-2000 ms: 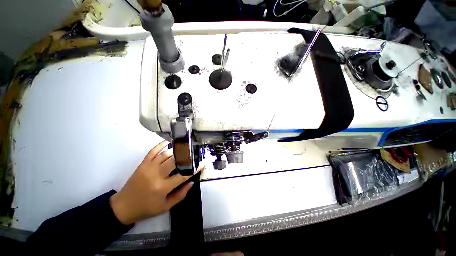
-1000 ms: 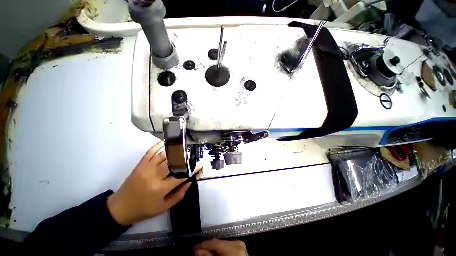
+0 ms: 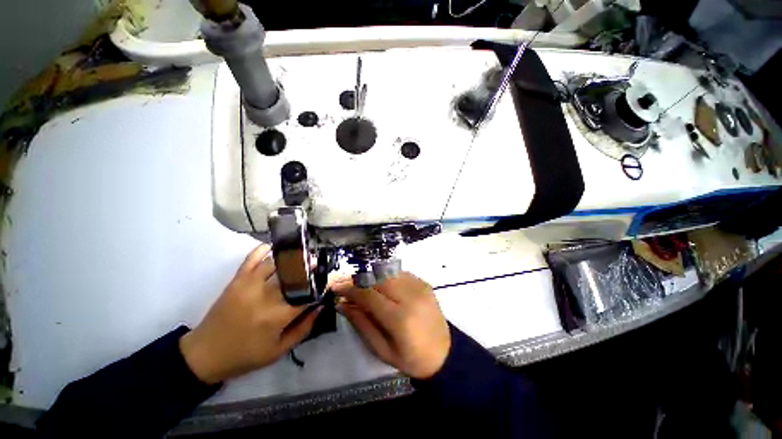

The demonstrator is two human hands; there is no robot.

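Note:
The black strip [image 3: 322,324] shows only as a short end between my hands, just in front of the needle area; a thin dark tail hangs from it on the table. My left hand [image 3: 249,321] lies left of the presser area, its fingertips partly hidden behind a shiny metal part. My right hand [image 3: 399,321] is at the needle area, its fingertips pinching close to the strip's end; the exact grip is hidden. The white sewing machine head [image 3: 377,184] stands above, with the tension assembly [image 3: 373,253] above my right fingers.
A clear plastic bag with dark contents [image 3: 604,287] lies at the right, with red-handled scissors or snips [image 3: 660,249] beside it. A graduated tape [image 3: 549,345] runs along the front edge. A black band [image 3: 549,137] crosses the machine head. A grey post [image 3: 249,73] rises at the head's left end.
My right hand has come up from the front edge to the needle area. The strip no longer runs over the table edge; only its short end shows. My left hand stays beside the needle area.

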